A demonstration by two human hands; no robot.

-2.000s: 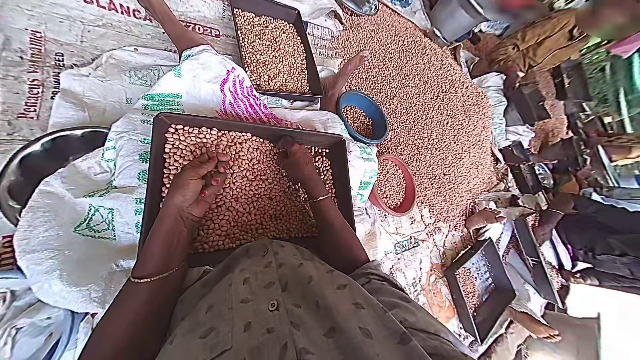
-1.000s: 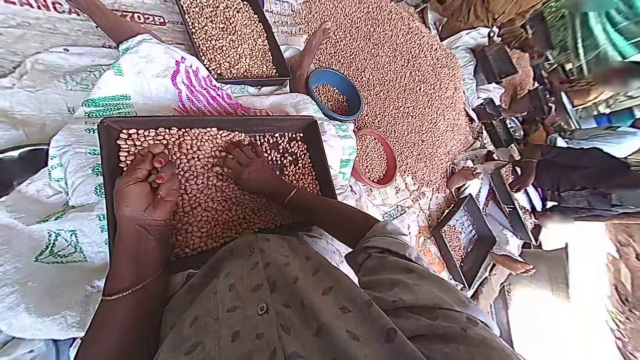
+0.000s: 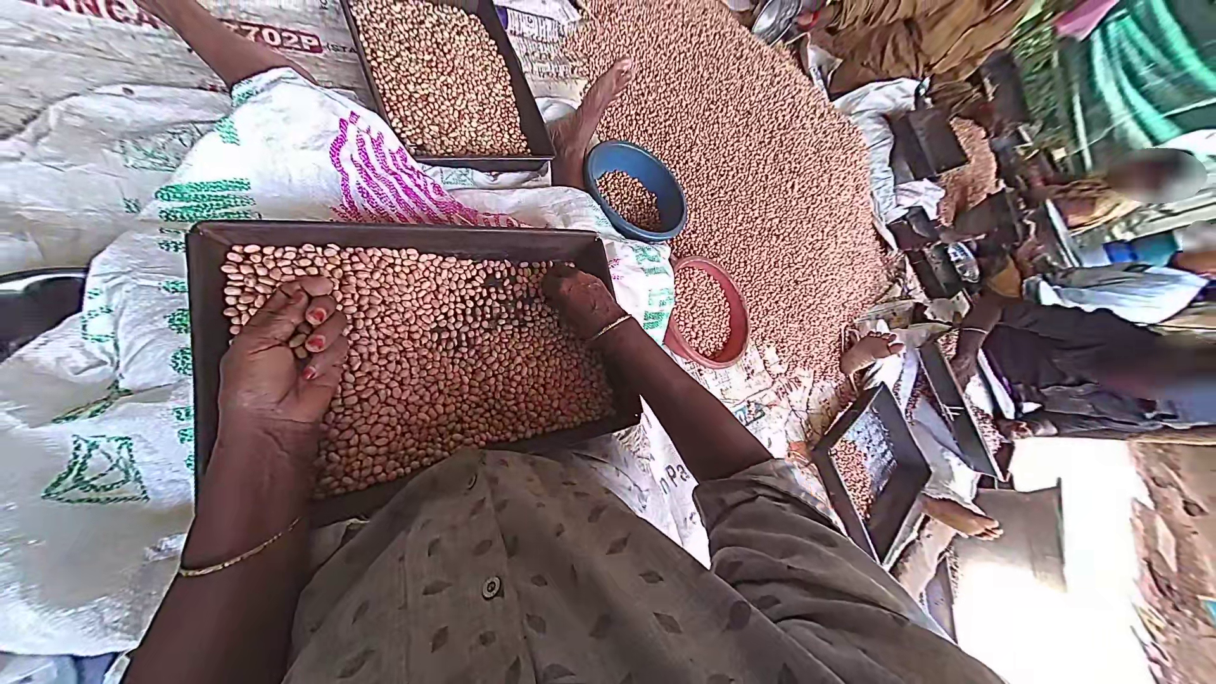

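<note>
A dark rectangular tray [image 3: 399,233] lies in front of my body, holding a layer of shelled nuts [image 3: 456,380] that look like peanuts. Over its left part is my left hand [image 3: 290,351], palm up with the fingers curled around a few nuts. My right hand [image 3: 581,302] touches the nuts near the tray's upper right corner, fingers pointing down; whether it holds any is hidden. Between the hands, near the right one, the layer thins and the dark tray bottom shows through.
A second nut-filled tray [image 3: 546,142] stands beyond. To the right are a blue bowl [image 3: 676,195], a red bowl [image 3: 739,332] and a large heap of nuts [image 3: 750,152]. Printed woven sacks [image 3: 285,133] lie beneath. Co-workers with more trays [image 3: 898,475] sit at the right.
My right hand has moved from the middle of the nuts toward the tray's upper right corner since one second ago. My left hand stays curled over the left part.
</note>
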